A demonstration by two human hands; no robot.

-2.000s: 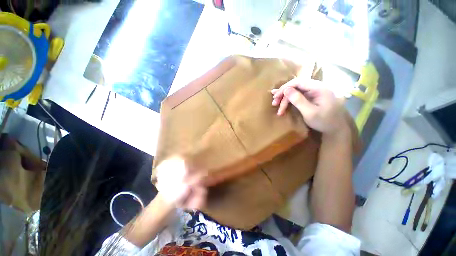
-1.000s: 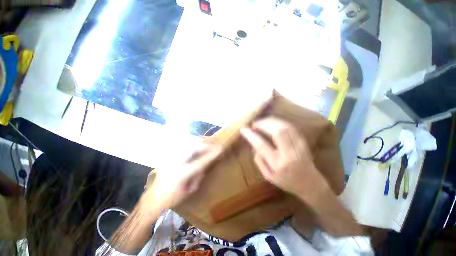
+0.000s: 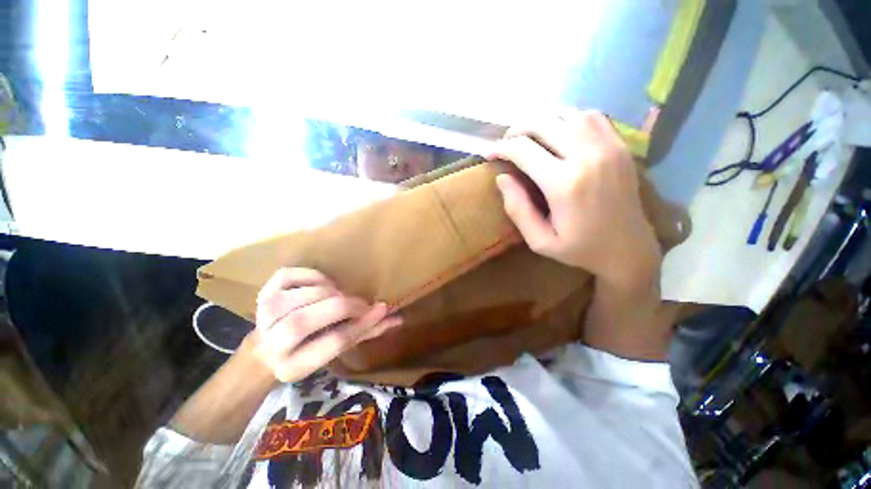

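The tan-brown bag body (image 3: 382,244) lies across my lap against the table's front edge, its opening turned towards me. A reddish-brown strip (image 3: 454,269) runs along the opening, and a dark seam crosses the panel. My left hand (image 3: 310,323) grips the bag's near edge at the left, thumb and fingers pinching it. My right hand (image 3: 578,186) holds the bag at its upper right, fingers over the far edge and thumb on the panel. The inside of the bag is in shadow.
Shiny metal plates (image 3: 210,134) lie on the white table (image 3: 105,205). Yellow tape (image 3: 676,53) edges a grey-blue plate at the upper right. Purple-blue cutters (image 3: 788,148), a blue-handled screwdriver (image 3: 761,218), dark pliers (image 3: 791,205), a black cord and crumpled white tissue lie at the right.
The bag has turned and tilted so its opening faces me. My left hand has moved down and left along the edge; my right hand has moved up to the far edge. The view has shifted closer.
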